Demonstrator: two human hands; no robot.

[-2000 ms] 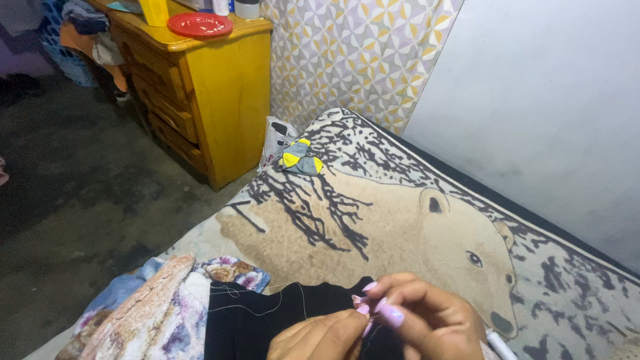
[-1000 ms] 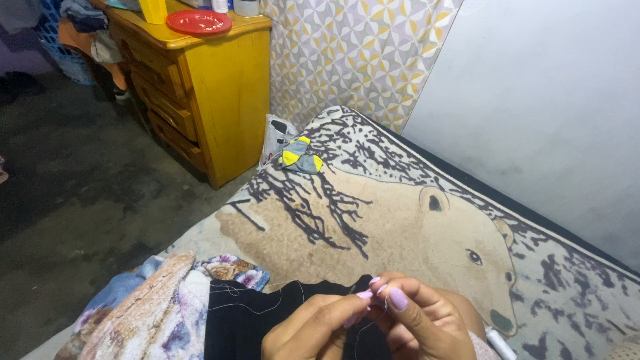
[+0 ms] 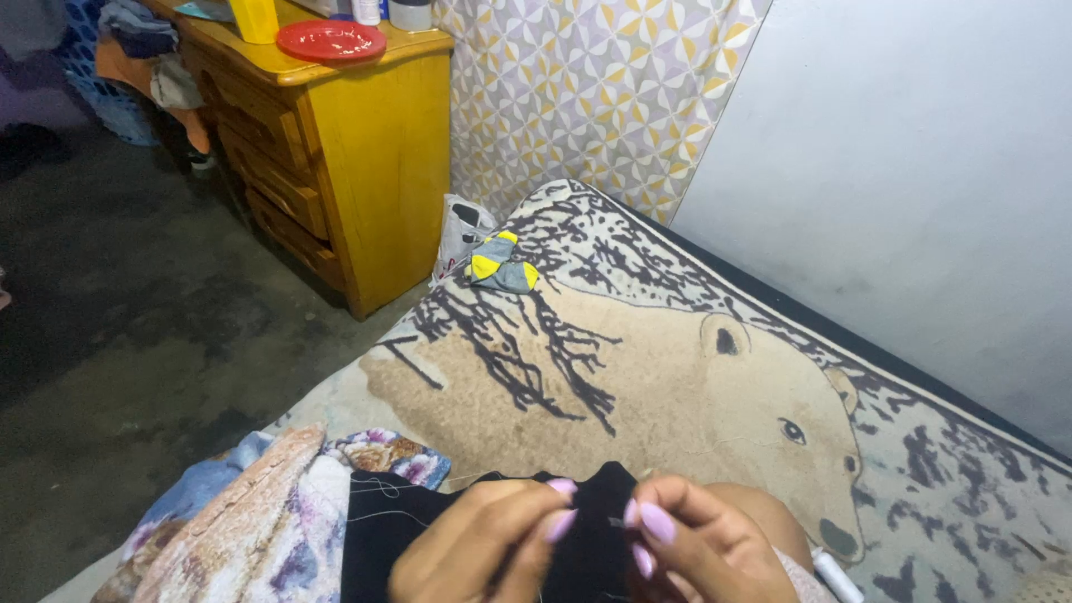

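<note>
Low in the view, my left hand (image 3: 486, 540) and my right hand (image 3: 703, 540) are held apart over a black cloth (image 3: 599, 511). Thumb and index finger are pinched on each hand; whatever lies between the fingertips is too small to make out. Pale loose thread (image 3: 387, 486) runs in loops across the cloth to the left of my left hand. A white cylinder, possibly a thread spool (image 3: 836, 576), lies right of my right hand. Floral fabric (image 3: 293, 528) is bunched at the lower left.
A bed with a bear-patterned blanket (image 3: 536, 402) fills the middle. Grey and yellow socks (image 3: 501, 266) lie at its far corner beside a plastic bag (image 3: 461, 230). A wooden dresser (image 3: 381, 167) with a red plate (image 3: 331, 40) stands behind, left of a patterned curtain (image 3: 578, 92).
My hands were together with fingertips meeting; now they are apart, the left one further left and the right one further right.
</note>
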